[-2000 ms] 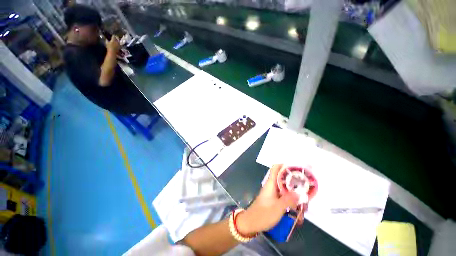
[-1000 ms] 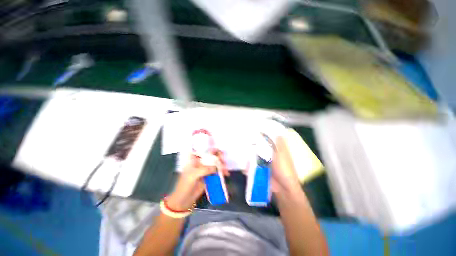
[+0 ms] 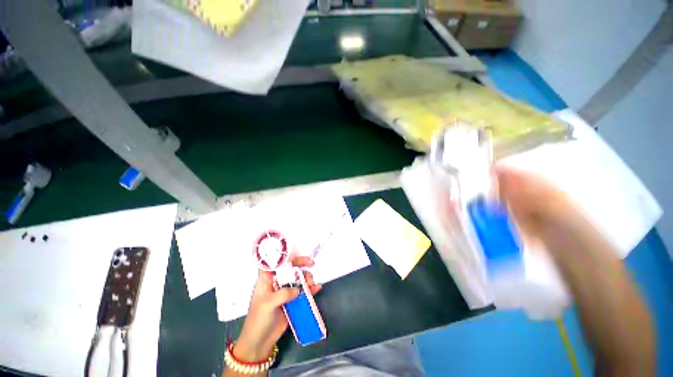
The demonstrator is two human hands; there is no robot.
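Observation:
My left hand [image 3: 269, 313] holds a pink-ringed handheld fan unit [image 3: 271, 250] by its neck, head up, above the papers and bench edge. Its open handle shows a bright blue battery cell [image 3: 304, 318]. My right hand [image 3: 535, 210] is blurred, raised at the right beside a white fan unit [image 3: 463, 158] with a blue cell [image 3: 496, 234] in its handle. The hand is against that unit's side; the fingers are hidden or blurred. The unit is over the white foam sheets.
Record sheets [image 3: 332, 258] and a pale yellow pad [image 3: 392, 237] lie on the dark green bench. A phone [image 3: 122, 287] lies on a white board [image 3: 55, 294] at left. A yellow bagged slab [image 3: 457, 103] is behind right. Fans sit on the green conveyor [image 3: 295, 140]; a post [image 3: 111, 110] rises left.
The view has turned right. My right hand and its white fan unit have moved from above the papers out to the right, over the white sheets. My left hand still holds the pink fan.

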